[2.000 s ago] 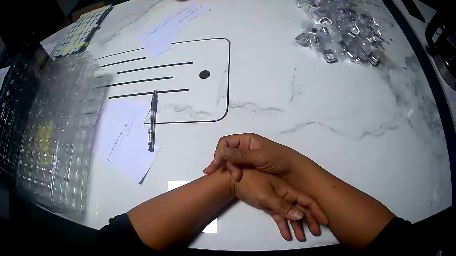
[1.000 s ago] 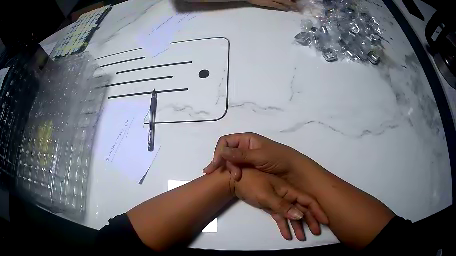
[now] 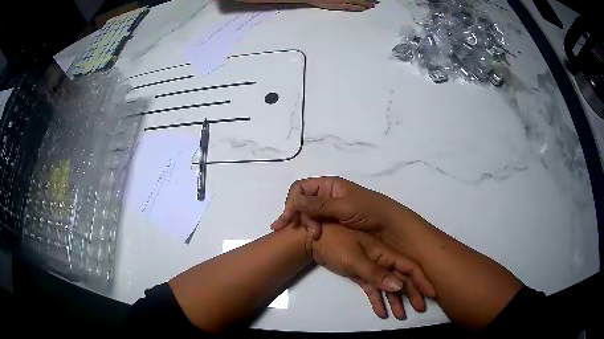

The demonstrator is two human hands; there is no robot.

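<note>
My right hand (image 3: 331, 204) is closed around my left wrist at the lower middle. My left hand (image 3: 371, 265) lies below it, points right and holds nothing, its fingers loosely bent and a little apart. A slim dark pen (image 3: 203, 155) lies on the table to the upper left of my hands, partly across a pale lilac written sheet (image 3: 159, 189). A second written sheet (image 3: 213, 43) lies at the far side. A printed black outline with bars and a dot (image 3: 271, 98) is on the white tabletop.
Clear plastic trays (image 3: 76, 192) are stacked at the left, with a yellow-green patterned piece (image 3: 109, 41) behind them. A pile of small clear pieces (image 3: 457, 43) lies far right. Another person's hand (image 3: 344, 4) shows at the far edge. A dark-handled vessel (image 3: 586, 56) stands at the right edge.
Another person's arm and hand came in at the far edge, reached the clear pieces, then moved back left. My hands have not visibly moved.
</note>
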